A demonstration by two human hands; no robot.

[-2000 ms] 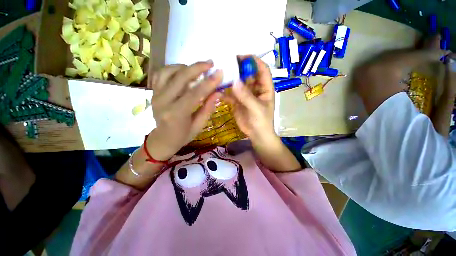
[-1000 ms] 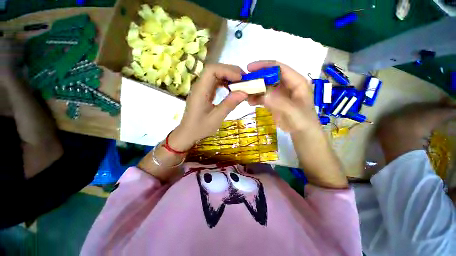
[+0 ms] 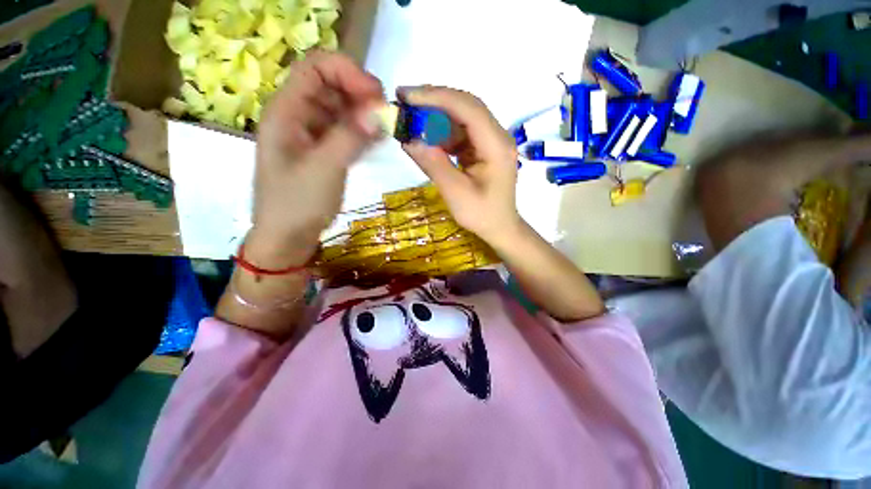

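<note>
My right hand (image 3: 470,153) holds a blue battery cell (image 3: 432,125), its round end towards the camera. A black strip shows on the cell's left side. My left hand (image 3: 310,143) pinches a small pale yellow slip (image 3: 386,117) right at that black strip; whether the slip is still stuck to it I cannot tell. Amber wired boards (image 3: 415,234) lie in overlapping rows on the white work sheet (image 3: 212,196), close to my body.
An open cardboard box (image 3: 143,57) holds yellow slips (image 3: 250,48). Green circuit boards (image 3: 81,134) are heaped far left. Blue cells (image 3: 626,119), some with white patches, lie at right near one amber piece (image 3: 627,192). Other people's arms are at both sides.
The held cell has turned from lying lengthwise with a pale strip along it to end-on. My left hand has moved from the strip's side to its edge, fingertips pinching the slip.
</note>
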